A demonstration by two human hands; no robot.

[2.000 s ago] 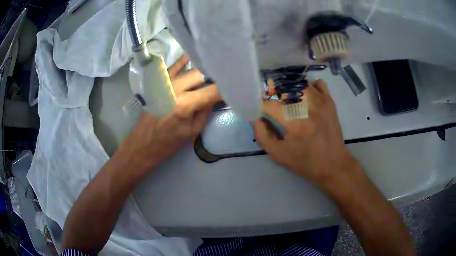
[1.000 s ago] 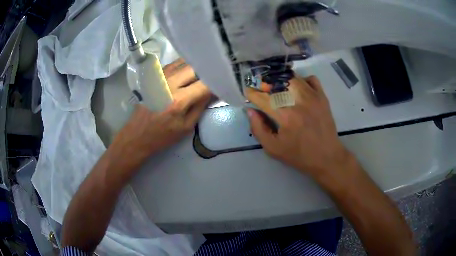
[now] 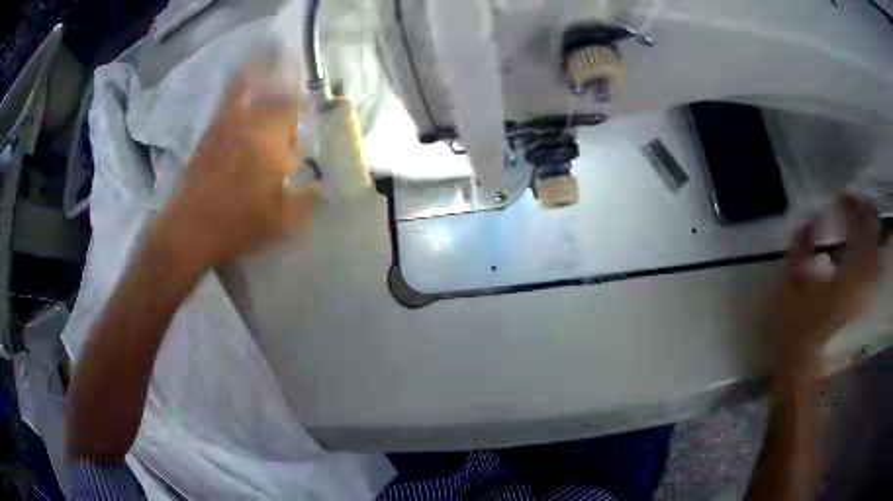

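The white garment (image 3: 201,362) hangs over the left side of the machine table and reaches to the lap. White cloth also lies brightly lit behind the needle area. My left hand (image 3: 235,161) is blurred, over the cloth left of the lamp; whether it grips cloth cannot be told. My right hand (image 3: 827,269) is blurred at the far right of the bed, right of the phone, away from the needle; its grip cannot be told. The sewing machine head (image 3: 480,88) stands above the bare needle plate (image 3: 441,202).
The lamp (image 3: 343,147) on its gooseneck stands beside my left hand. A ribbed tension knob (image 3: 558,191) and an upper knob (image 3: 592,68) project from the head. A grey metal bar (image 3: 666,164) and a black phone (image 3: 737,161) lie on the bed. Clutter stands at the far left.
My hands have parted from the needle area. The left moved left and up over the cloth; the right moved far right. The plate under the head is now uncovered.
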